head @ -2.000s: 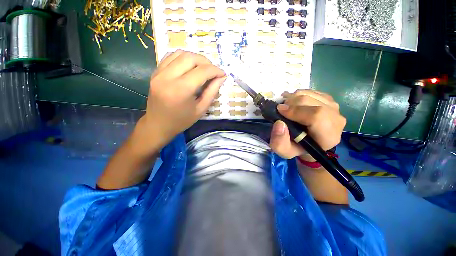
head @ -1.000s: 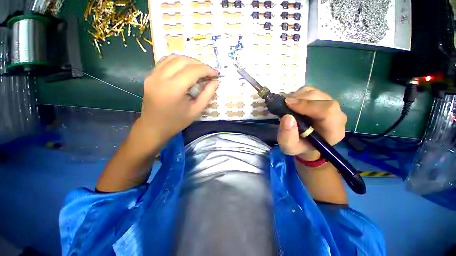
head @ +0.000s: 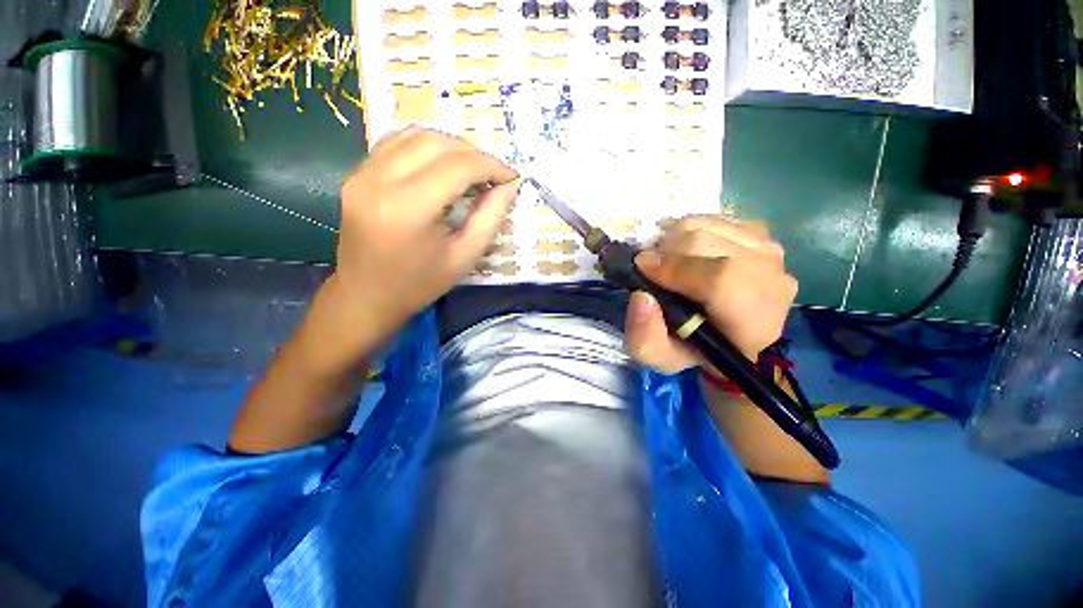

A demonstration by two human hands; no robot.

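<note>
My right hand (head: 716, 291) holds a black soldering iron (head: 754, 386), its metal tip pointing up and left over the white tray (head: 618, 166). My left hand (head: 416, 214) is pinched just left of the tip, with a small thin gold-coloured piece at the fingertips; a greyish thing shows between the fingers, too unclear to name. The iron tip is at or very near that piece; contact cannot be told. Solder wire (head: 267, 200) runs from the spool (head: 74, 113) towards my left hand. Small blue-and-white pieces (head: 540, 109) lie above the fingertips, overexposed.
Loose gold strips (head: 279, 54) lie on the green mat at upper left. Tan shapes and dark parts (head: 685, 59) fill rows in the tray. A white box of grey speckled material (head: 849, 48) is at upper right. A plugged black unit with red light (head: 1004, 143) and clear plastic trays (head: 1033, 356) are at right.
The iron and my right hand have moved left and slightly down, bringing the tip to my left fingertips. My left hand stays nearly in place. The view has shifted slightly.
</note>
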